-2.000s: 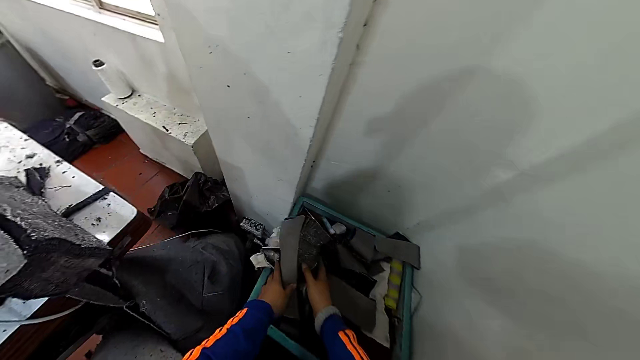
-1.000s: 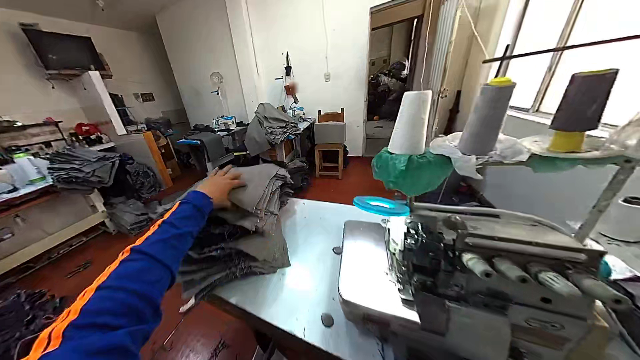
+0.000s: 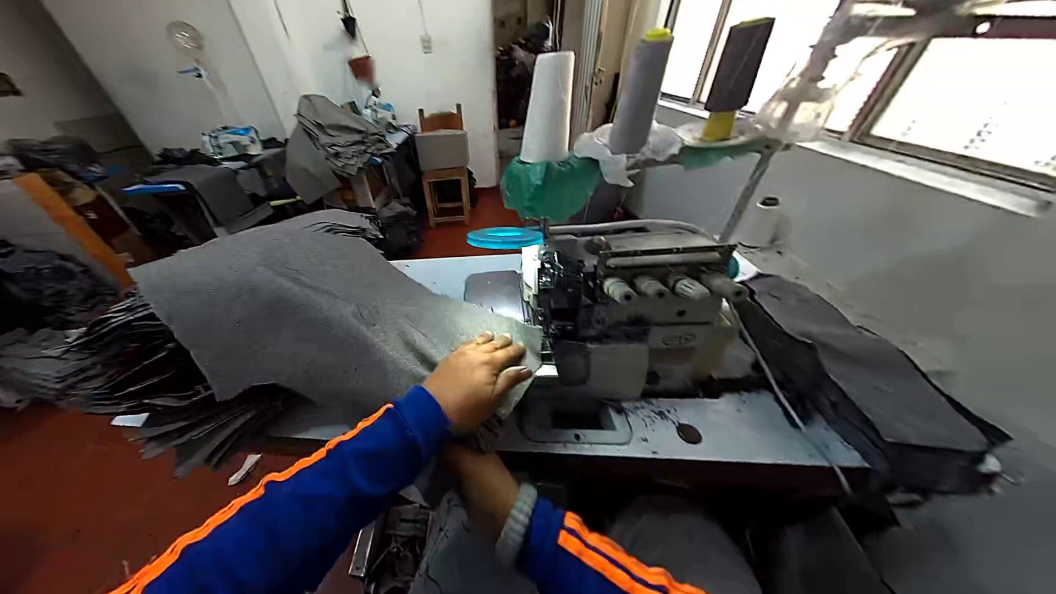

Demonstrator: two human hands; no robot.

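Observation:
A large grey fabric piece reaches from the stack of cut fabric at the left to the overlock sewing machine. My left hand grips the edge of this piece just left of the machine's needle area, lit by the work light. Below it, under the cloth, comes my right hand; its fingers are hidden by the left hand and the fabric. A blue ring sits beside the machine head. White, grey and dark thread cones stand behind.
Dark grey fabric pieces lie on the machine table's right end. A white-topped table edge runs below the machine. Behind are a wooden chair, another fabric pile and a window at the right.
My left hand has moved from the fabric stack to the machine with a grey piece spread out from it. My right hand has come into view. The view has turned strongly since the crate.

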